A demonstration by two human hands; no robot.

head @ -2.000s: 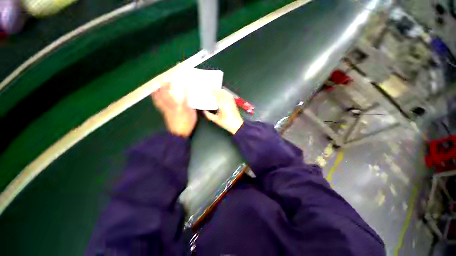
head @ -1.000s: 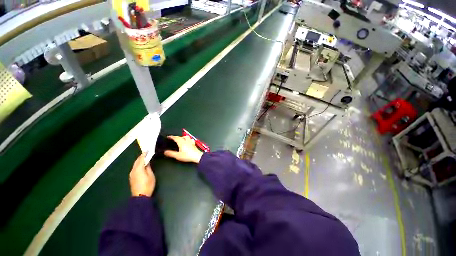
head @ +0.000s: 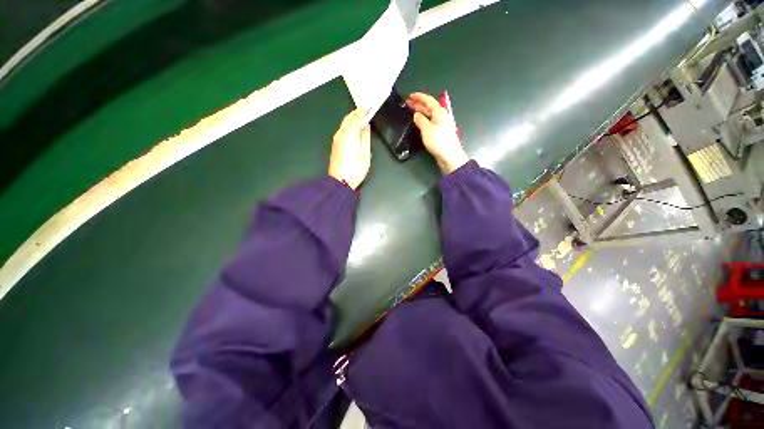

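Observation:
My left hand (head: 351, 149) holds the lower corner of a white paper sheet (head: 379, 63), which stands raised beside the phone and overlaps the cream rail. A black smartphone (head: 398, 127) lies flat on the dark green bench (head: 193, 226), its upper end partly covered by the sheet. My right hand (head: 437, 132) is at the phone's right edge with its fingers bent and apart; it does not grip anything. A red and white pen (head: 447, 107) lies just right of my right hand, partly hidden by it.
The cream edge rail (head: 159, 157) curves between the bench and the brighter green conveyor (head: 222, 63). The base of a grey upright (head: 405, 12) rises behind the sheet. At the right are the bench edge, a metal machine stand (head: 641, 224) and a red stool (head: 744, 283) on the floor.
The view has tilted down, and the pen cup and hanging card have left it. My right hand has moved from the phone's body to its right edge, showing more of the phone.

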